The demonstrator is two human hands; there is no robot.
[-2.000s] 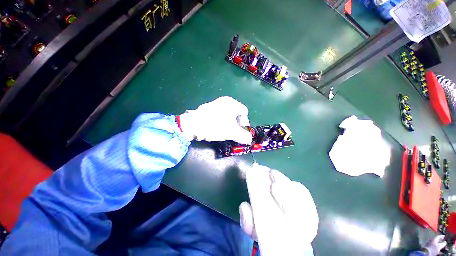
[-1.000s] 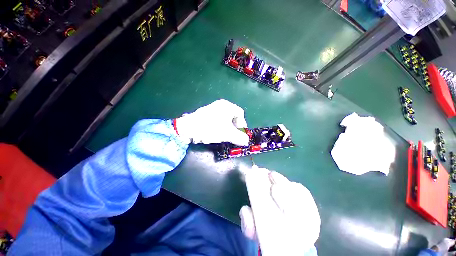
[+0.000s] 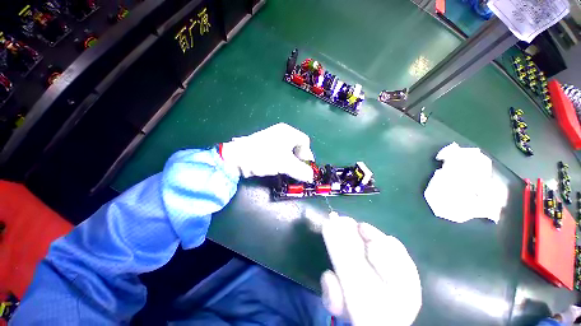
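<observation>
My left hand [image 3: 271, 151], in a white glove with a red edge, grips the left part of a circuit board [image 3: 344, 184] on the green bench. Red parts show along the board's near edge. My right hand [image 3: 372, 274], gloved, is just below the board, closed around something that the glove hides. A thin needle-like tip [image 3: 329, 207] points from its fingers toward the board's near edge; whether it touches is unclear. A second circuit board [image 3: 323, 86] lies farther back.
A black bin [image 3: 127, 83] with boards inside stands at left. A white cloth [image 3: 468, 184] lies right. A grey post [image 3: 459, 67] with a paper sheet rises behind it. Red sheets [image 3: 554, 235] and small boards [image 3: 520, 131] are at far right, with another person's glove at the lower-right edge.
My right hand has moved slightly right and down, and the tip has shifted right along the board. My left hand keeps its hold on the board, which has turned slightly.
</observation>
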